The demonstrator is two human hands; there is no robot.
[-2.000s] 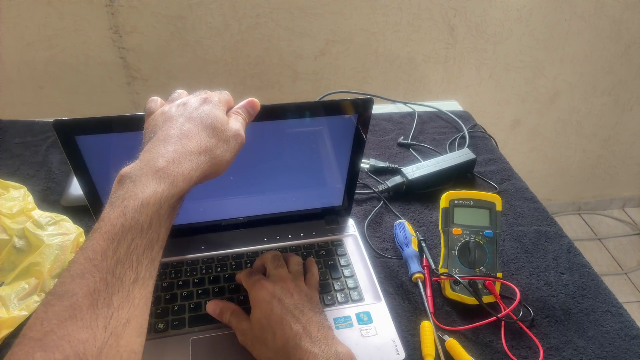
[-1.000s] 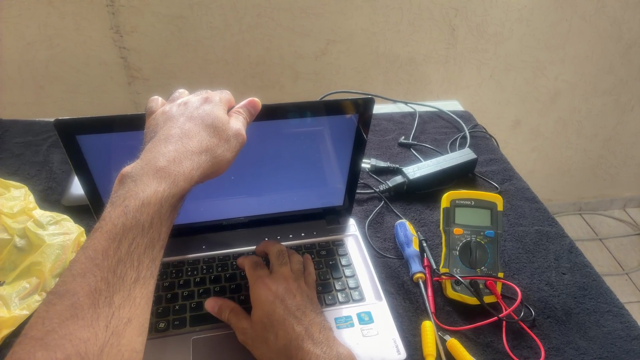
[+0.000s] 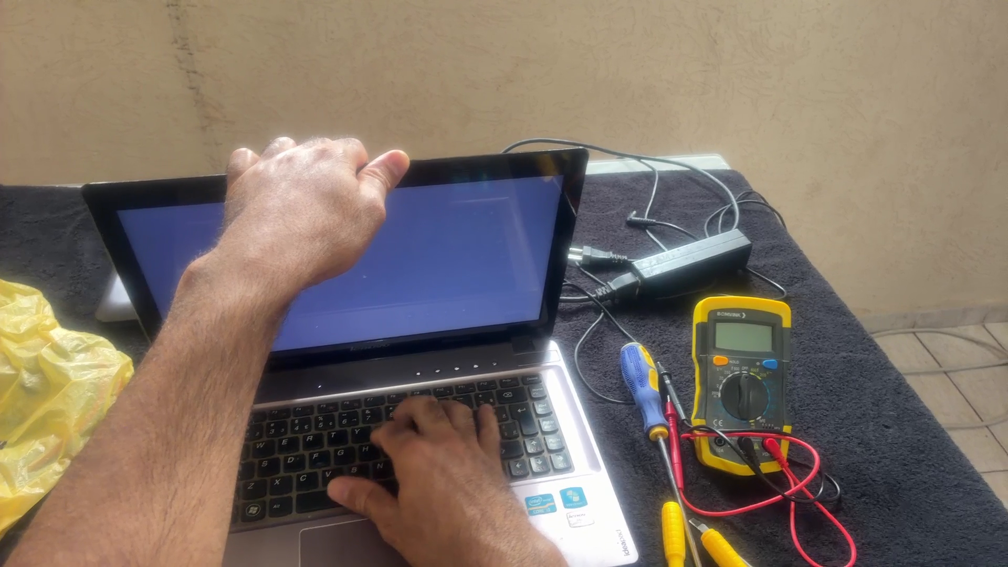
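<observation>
A Lenovo IdeaPad laptop (image 3: 425, 268) stands with its lid up and its screen lit a plain blue. My left hand (image 3: 303, 209) rests over the top edge of the lid, thumb on the screen side and fingertips hidden behind it. On the right part of the keyboard (image 3: 315, 441) lies my right hand (image 3: 449, 472), fingers apart over the keys, thumb near the space bar. Right of the laptop are a blue and yellow screwdriver (image 3: 644, 390) and a yellow digital multimeter (image 3: 743, 386) with red and black test leads. Two yellow-handled tools (image 3: 673, 531) are at the bottom edge.
A black power adapter (image 3: 693, 264) with coiled cables lies behind the multimeter. At the left is a crumpled yellow plastic bag (image 3: 55, 394). A dark towel (image 3: 858, 441) covers the table, which stands by a beige wall (image 3: 827, 118). Part of a silver object (image 3: 116, 303) shows behind the laptop.
</observation>
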